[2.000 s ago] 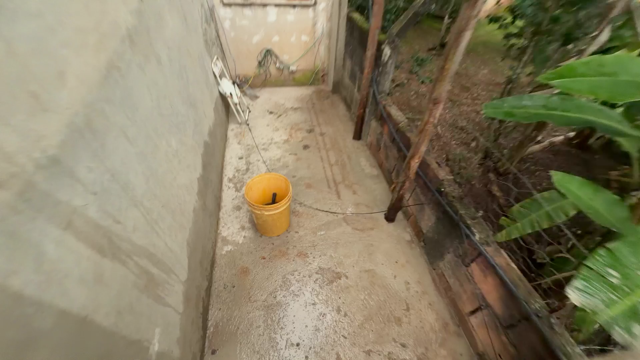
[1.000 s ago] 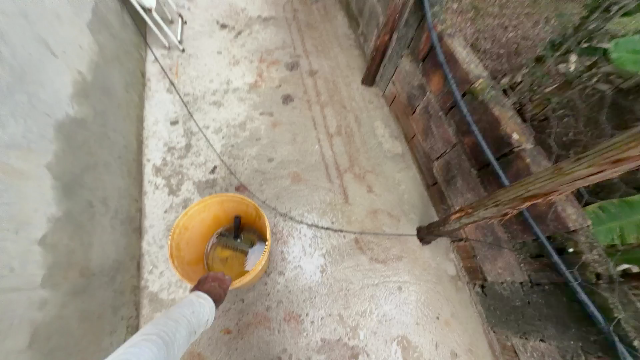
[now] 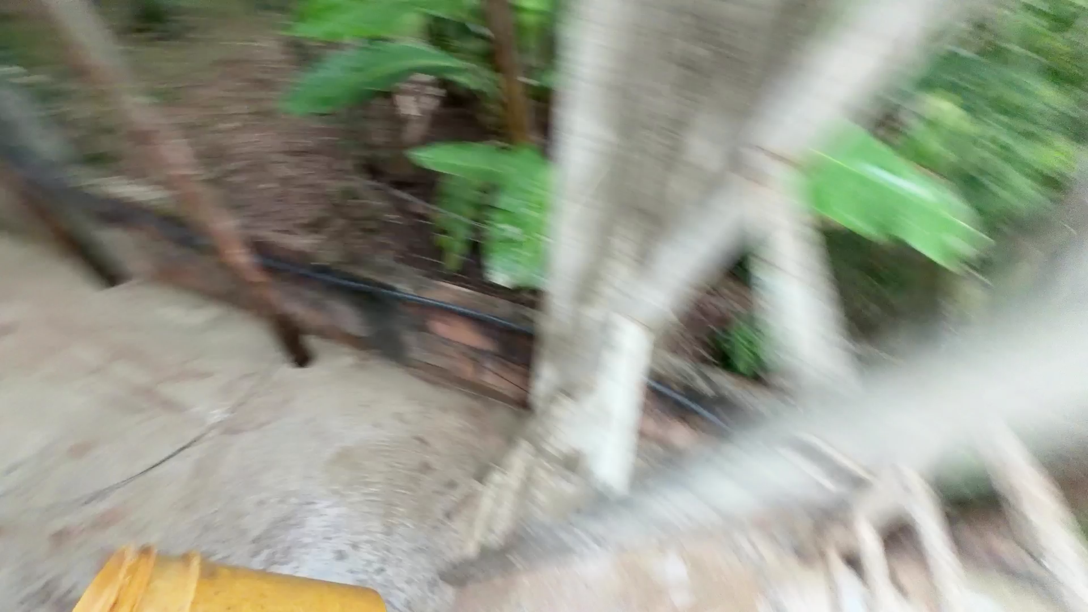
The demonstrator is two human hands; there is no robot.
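Observation:
A yellow plastic bucket [image 3: 246, 591] lies at the bottom left edge of the head view, tipped on its side or strongly tilted, with its rim toward the left. Only part of it shows, and its inside is hidden. Neither my left hand nor my right hand is in the picture, so whether one of them holds the bucket cannot be told. Beyond the bucket is the wet concrete floor [image 3: 340, 476], with a thin dark cord [image 3: 161, 461] across it.
Pale, blurred wooden posts [image 3: 620, 399] and beams cross the middle and right. Leaning poles [image 3: 191, 195] stand at the left along a low brick wall [image 3: 463, 340]. A dark hose [image 3: 408, 297] runs on the wall. Green leafy plants [image 3: 493, 187] grow behind it.
The view has swung far to the right. The bucket stood upright on the floor with a hand at its rim; now it is tilted at the lower edge, and that hand is out of sight.

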